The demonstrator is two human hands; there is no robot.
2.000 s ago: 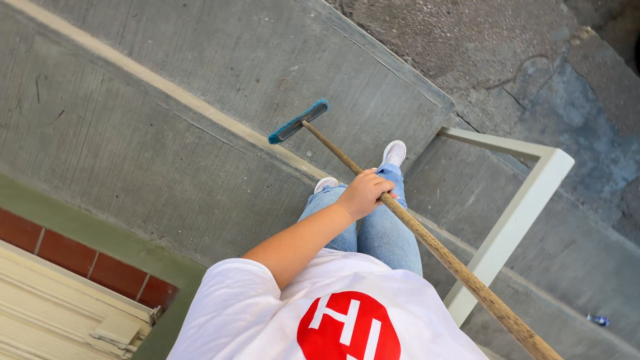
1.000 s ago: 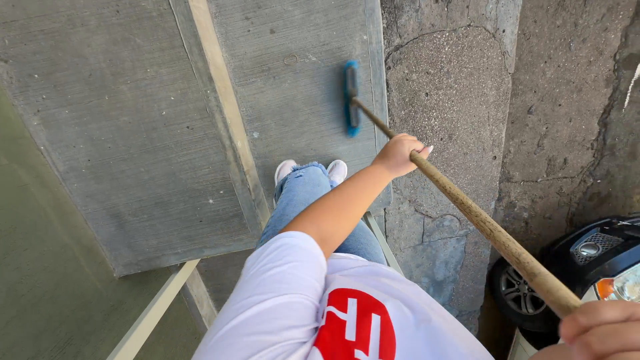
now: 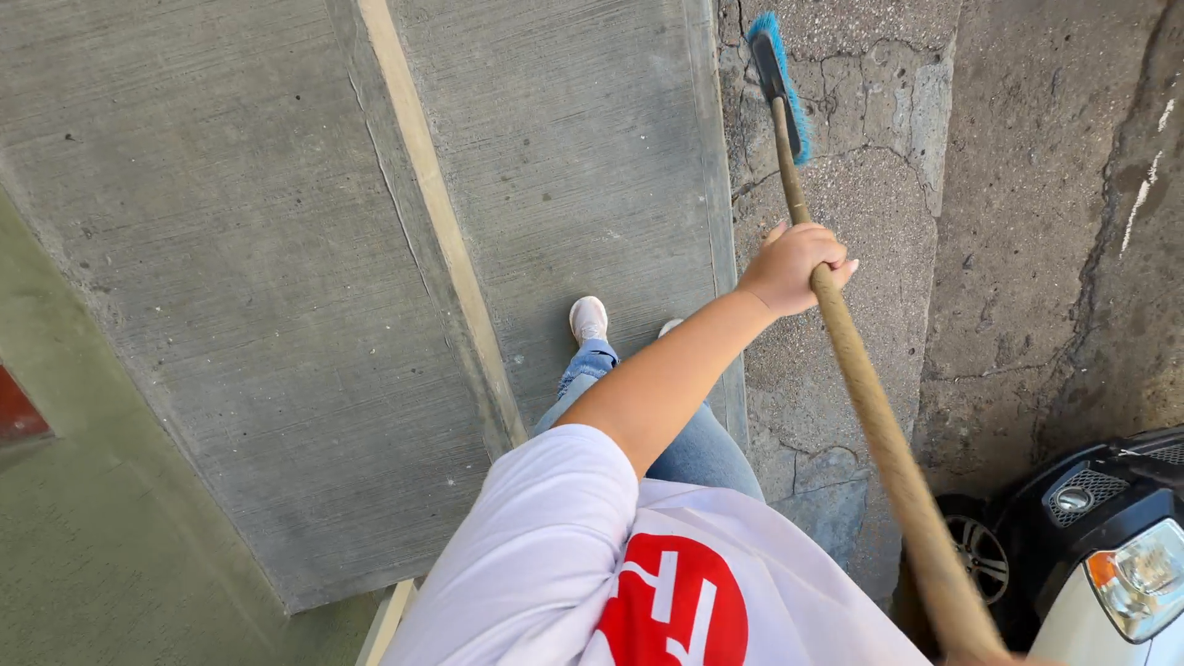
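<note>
My left hand (image 3: 797, 266) is closed around the wooden handle (image 3: 869, 388) of a push broom, partway along its length. The broom head (image 3: 775, 79), dark with blue bristles, is at the top, over the cracked pavement just beyond the edge of the concrete step. Whether its bristles touch the ground cannot be told. The handle runs down toward the lower right, where only a blurred sliver of my right hand (image 3: 1013, 659) shows around its end at the frame's bottom edge; most of that hand is hidden.
My feet in light shoes (image 3: 589, 319) stand on a concrete step (image 3: 573, 176) near its drop to the rough pavement (image 3: 832, 370). A pale strip edges the higher concrete level (image 3: 231, 231) on the left. A green wall lies beyond it. Lower right is a parked car (image 3: 1091, 546).
The broom head has moved from above the step, where it was a second ago, out past its edge over the pavement. My left hand stays closed on the handle. The view has turned.
</note>
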